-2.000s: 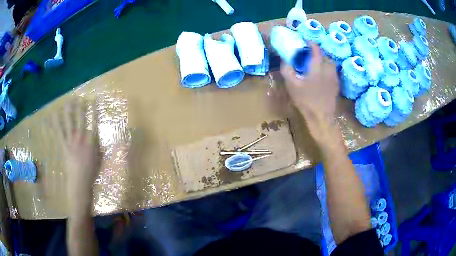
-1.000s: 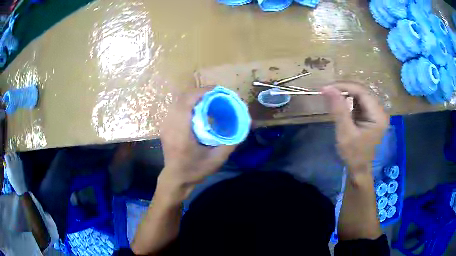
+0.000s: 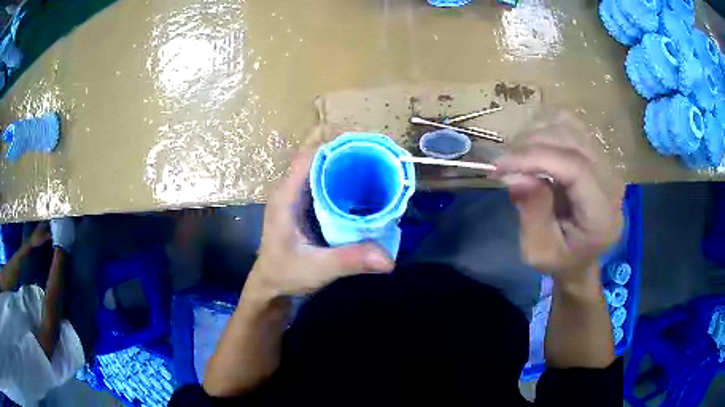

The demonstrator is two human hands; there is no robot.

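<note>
My left hand (image 3: 306,246) holds a light-blue tube-shaped body section (image 3: 359,230) upright, its wide wavy open rim facing me. My right hand (image 3: 560,191) holds a thin pale cotton swab (image 3: 455,164) between thumb and fingers, slightly blurred. The swab's tip is at the right side of the rim. Behind them a small clear oval dish (image 3: 445,144) sits on a stained cardboard pad (image 3: 362,107), with more swabs (image 3: 469,129) lying beside it.
Ruffled collar parts (image 3: 674,123) are piled at the right of the table (image 3: 262,95). A joined body piece (image 3: 33,137) lies far left. A blue crate (image 3: 633,238) with small ringed parts stands lower right. A person (image 3: 36,334), partly visible, is at lower left, near blue stools (image 3: 133,298).
My right hand has brought the swab from the dish to the tube's rim. My left hand has turned the tube so more of its opening and side show.
</note>
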